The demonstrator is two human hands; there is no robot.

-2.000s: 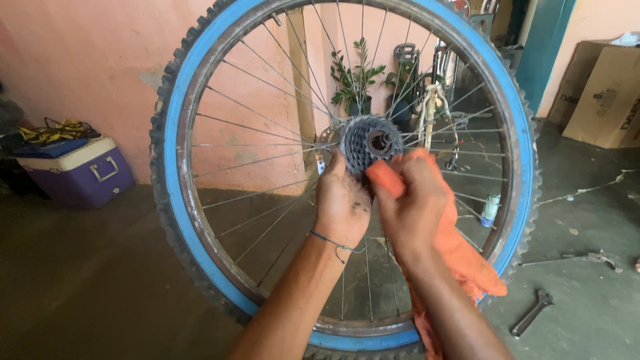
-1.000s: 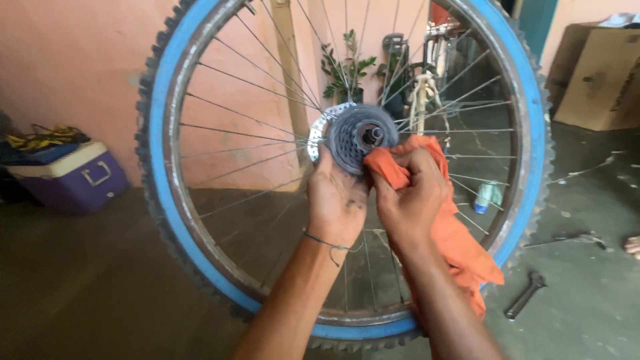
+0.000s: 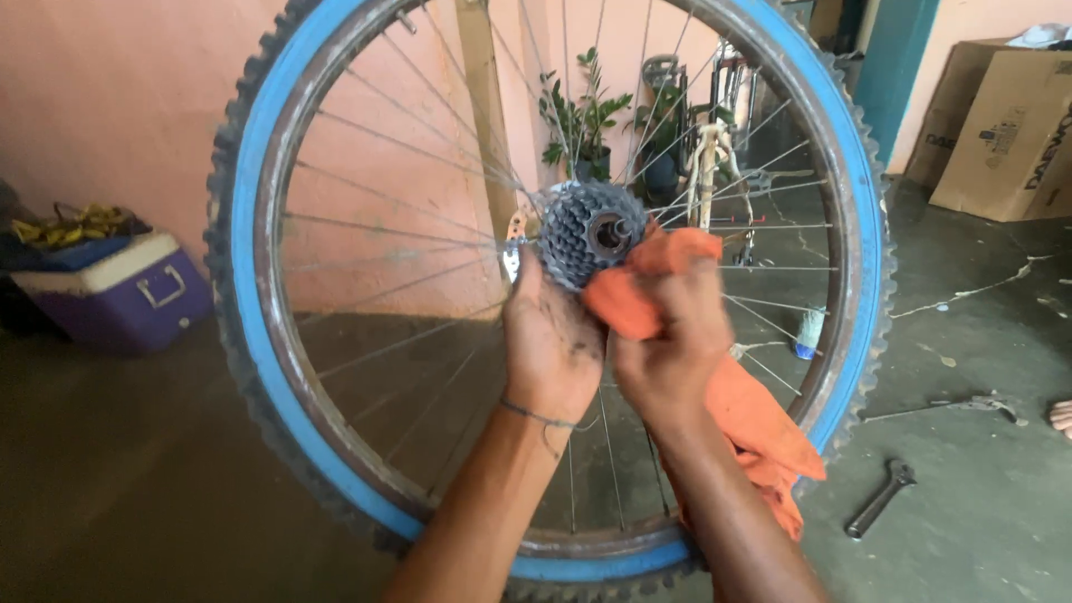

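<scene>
A bicycle wheel with a blue-sided knobby tyre (image 3: pixel 258 193) stands upright before me. At its hub is a rear sprocket cluster (image 3: pixel 586 226), its axle end facing me; part of a silver disc shows behind it. My left hand (image 3: pixel 553 335), palm up and smudged dark, supports the hub area from below, its fingers hidden behind the sprockets. An orange cloth (image 3: pixel 754 410) is bunched in my right hand (image 3: pixel 678 335), pressed at the lower right of the sprockets and blurred. The rest of the cloth hangs over the lower right rim.
An adjustable wrench (image 3: pixel 881 499) and another metal tool (image 3: pixel 976 404) lie on the floor at right, near someone's toes (image 3: pixel 1062 416). A purple cooler (image 3: pixel 134 293) stands left. Beyond the wheel are potted plants (image 3: pixel 590 126), a bicycle frame (image 3: pixel 708 176) and a small bottle (image 3: pixel 809 333); cardboard boxes (image 3: pixel 1005 134) stand at right.
My right hand and the cloth have shifted about the sprockets' right and lower right edge. The left hand stays beneath the hub. The sprocket cluster is tilted differently from one second ago.
</scene>
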